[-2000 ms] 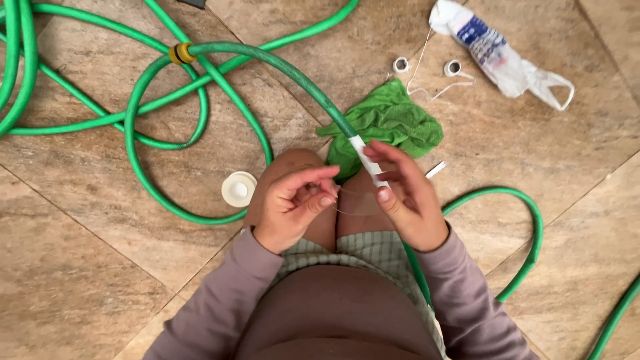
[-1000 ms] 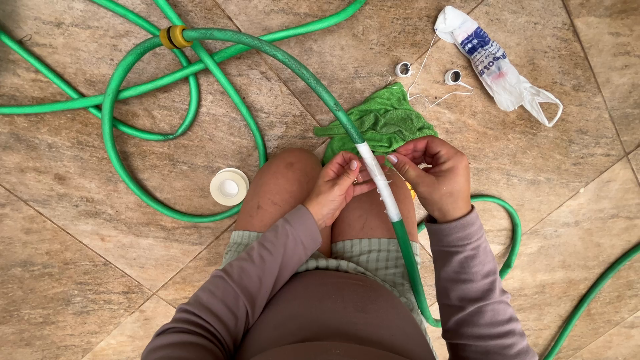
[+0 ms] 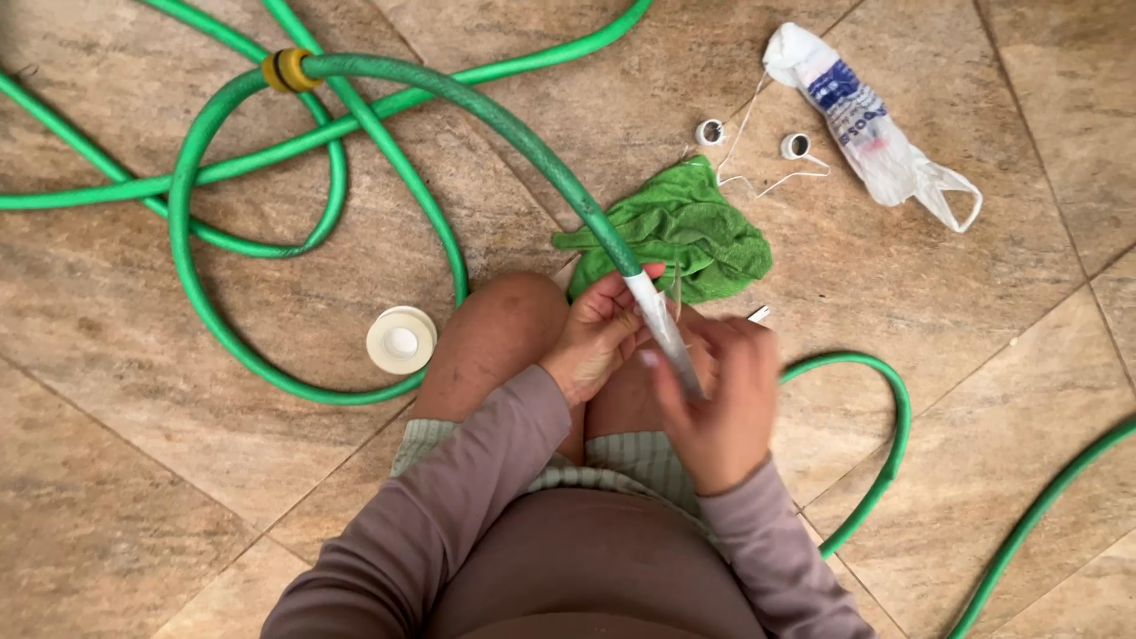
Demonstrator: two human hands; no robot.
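A green garden hose (image 3: 568,191) arches down from a yellow-and-black hose coupling (image 3: 290,70) to my lap. White wrapping (image 3: 657,315) covers one stretch of it, with thin clear strands standing off beside it. My left hand (image 3: 603,337) holds the wrapped stretch near its upper end, fingers curled behind it. Blurred by motion, my right hand (image 3: 723,390) is at the lower end of the wrapping; whether it grips anything cannot be told. Just beyond my knees, a green cloth (image 3: 701,231) lies crumpled on the floor, partly behind the hose.
A white roll of tape (image 3: 401,341) lies left of my knees. Two small white spools (image 3: 796,146) with loose white strands and a white plastic bag (image 3: 874,133) lie at the upper right. A small white-and-dark object (image 3: 759,313) shows beyond my right hand. Hose loops cross the tiled floor (image 3: 106,328).
My right hand has moved down along the wrapped stretch from near its middle. My left hand has shifted up toward the wrapping's upper end. The cloth and the tape roll stay on the floor.
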